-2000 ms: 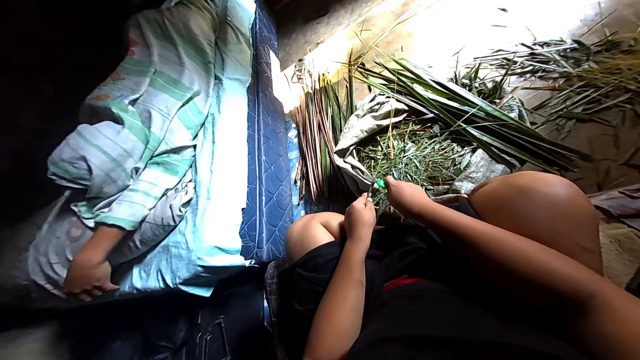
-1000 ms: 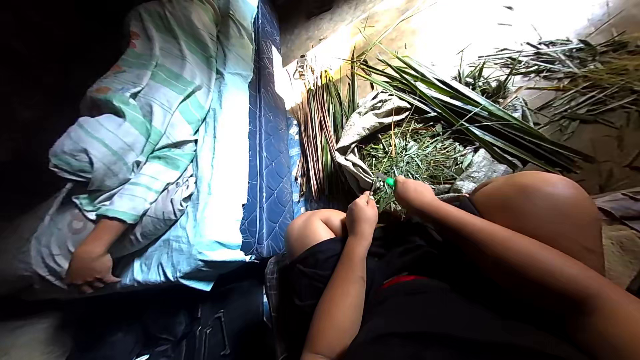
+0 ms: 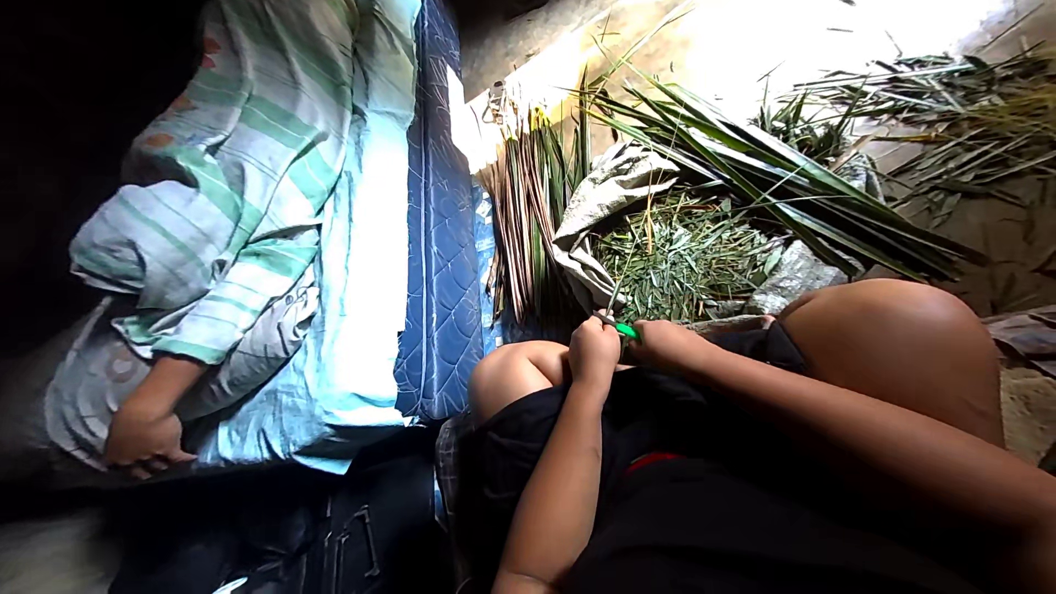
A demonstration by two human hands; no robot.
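Observation:
My right hand (image 3: 670,342) is closed on the green handle of a small knife (image 3: 627,330), whose blade points left toward my other hand. My left hand (image 3: 594,351) pinches the lower end of a thin leaf strip (image 3: 619,285) that rises above the fingers. The two hands are close together over my lap, with the blade at my left fingertips. Just beyond them lies an open woven sack (image 3: 615,177) filled with green leaf shavings (image 3: 689,256).
Long green palm leaves (image 3: 792,181) lie across the sack's far side. A bundle of leaf strips (image 3: 524,223) stands left of it, beside a blue mattress (image 3: 445,206). More leaves (image 3: 957,124) lie at the far right. Another person's hand (image 3: 148,429) rests on the bed at left.
My right hand, a little farther right one second ago, has come back toward my left hand with the knife. My left hand stays nearly in place.

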